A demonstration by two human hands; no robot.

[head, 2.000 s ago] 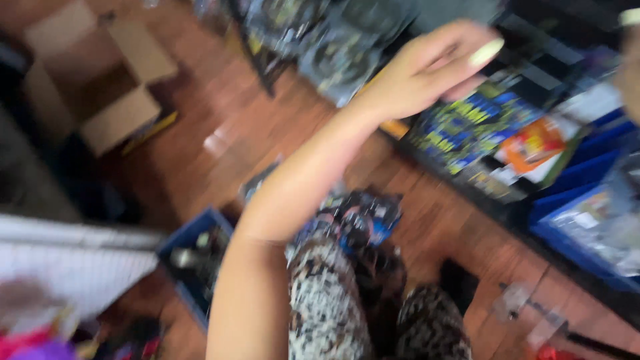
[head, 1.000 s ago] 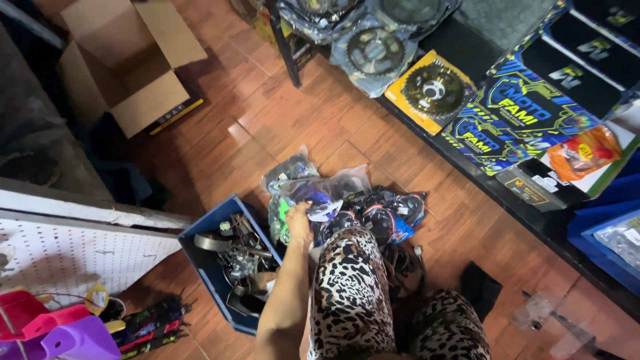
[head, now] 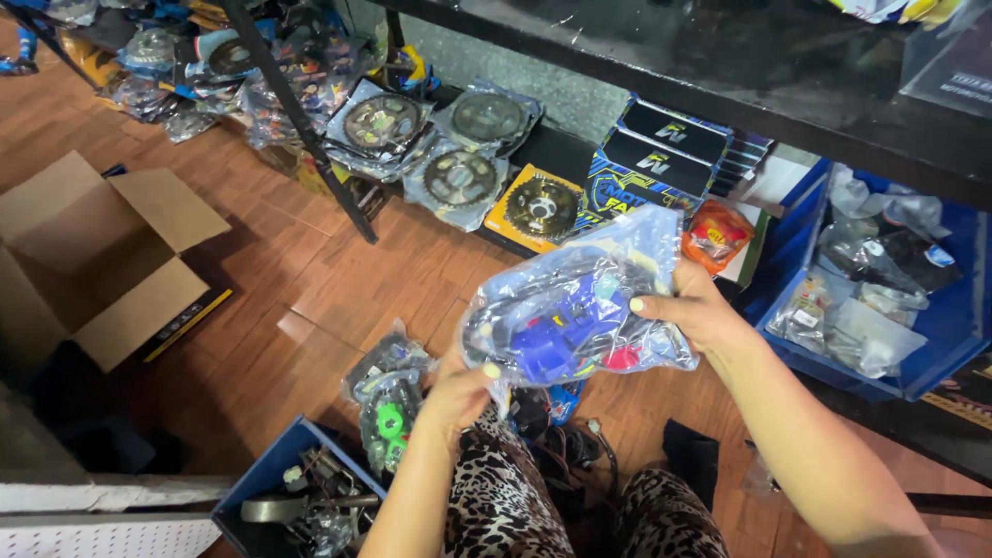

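Observation:
A clear plastic bag of blue parts point(head: 554, 325), with a red piece and dark cable inside, is held up above my knees. My left hand point(head: 457, 391) grips its lower left corner, thumb on top. At the bag's right edge my right hand point(head: 697, 306) pinches the plastic between thumb and fingers. Below and left of the bag, a bagged part with green pieces point(head: 391, 426) lies on the floor. More dark parts with cables point(head: 570, 446) lie partly hidden beneath the held bag and beside my legs.
A blue bin of metal parts point(head: 263, 457) stands at lower left, an open cardboard box point(head: 101, 256) at far left. On the low shelf are bagged sprockets point(head: 457, 178), a sprocket on orange card point(head: 542, 208), printed boxes point(head: 655, 159) and a blue bin of bagged parts point(head: 953, 333).
My left hand has risen from the bagged parts on the floor. Both hands now hold the bag of blue parts; my right hand was out of view one second ago. The view has shifted toward the shelf.

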